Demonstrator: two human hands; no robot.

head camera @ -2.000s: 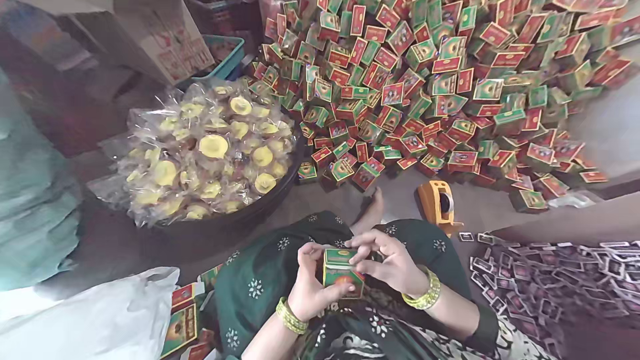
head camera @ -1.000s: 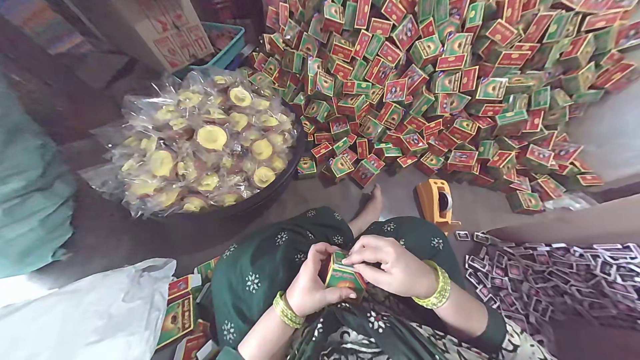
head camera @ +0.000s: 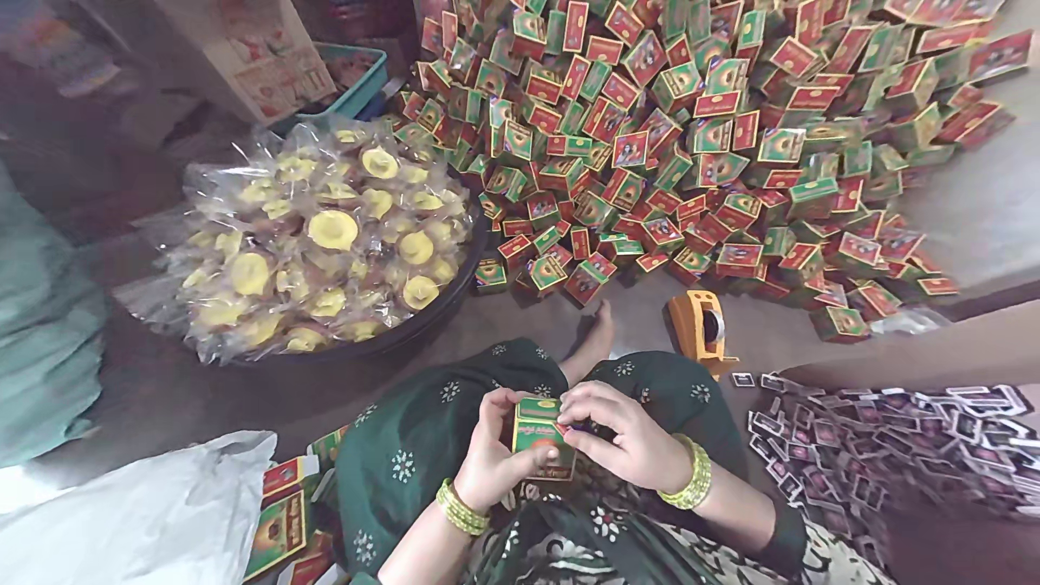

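Note:
A small green and red printed cardboard box [head camera: 538,435] is held over my lap. My left hand [head camera: 502,459] grips it by its left side, with the thumb across the front face. At the box's upper right edge are the fingers of my right hand [head camera: 621,435], touching near its top flap. Whether they pinch a flap or a small item is too fine to tell. Both wrists wear yellow-green bangles.
A dark tub [head camera: 390,337] of plastic-wrapped yellow-topped pieces stands left. Many printed boxes [head camera: 634,150] are piled ahead. An orange tape dispenser [head camera: 695,325] sits beyond my knee. Small framed pieces [head camera: 886,455] lie right; a white plastic sheet [head camera: 146,512] and flattened cartons [head camera: 280,528] lie left.
The box has stayed in my left hand. My right hand has moved from over the box's top to its upper right edge since a second ago.

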